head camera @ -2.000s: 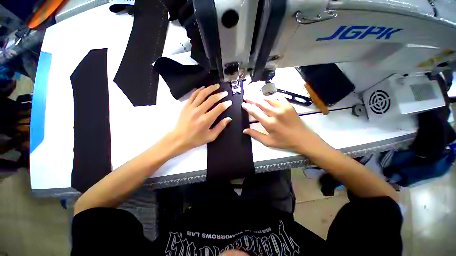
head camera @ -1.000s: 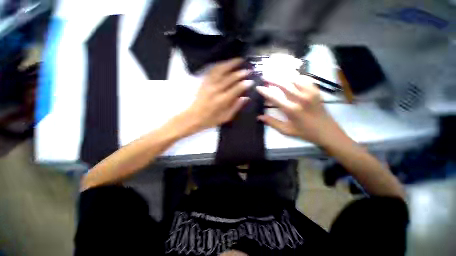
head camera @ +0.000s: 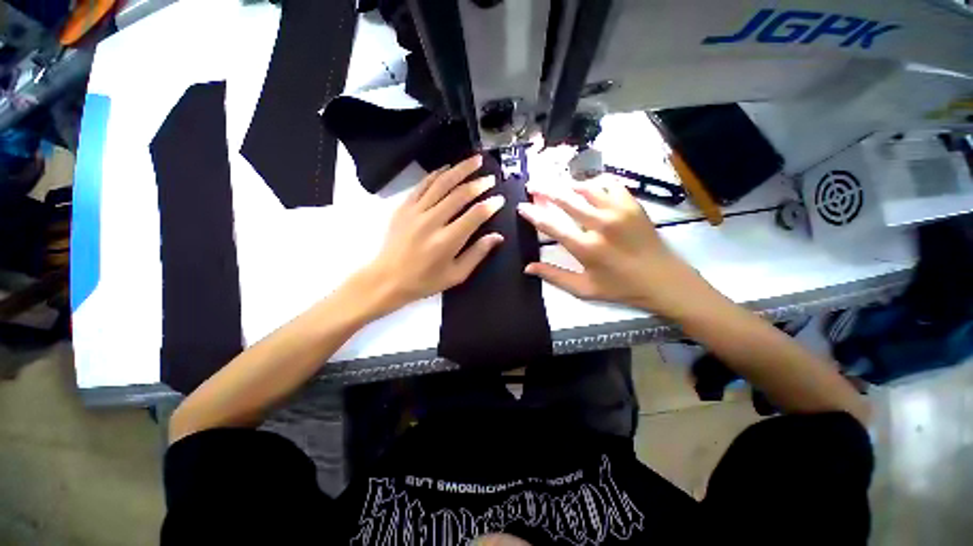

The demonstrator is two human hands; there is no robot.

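A black fabric panel [head camera: 496, 304] lies lengthwise under the presser foot [head camera: 512, 162] of the white sewing machine [head camera: 683, 64], its near end over the table's front edge. My left hand [head camera: 440, 229] lies flat on the panel's left side, fingers spread, fingertips just left of the foot. My right hand [head camera: 597, 237] rests with its fingertips at the panel's right edge, just below the foot. Neither hand is closed around anything. The needle cannot be made out. Bunched black cloth [head camera: 384, 139] lies left of the machine head.
One black panel [head camera: 200, 240] lies at far left; a stitched panel [head camera: 304, 101] lies nearer the head. Right of the foot are black thread snips [head camera: 643, 185], a dark flat pad [head camera: 720, 149] with an orange-brown strip [head camera: 696, 190], and a white housing with a round vent [head camera: 839, 197].
The camera view shifted and blurred, then steadied. The panel's near end sits slightly nearer the machine than two seconds ago. Both hands stay beside the foot in much the same pose.
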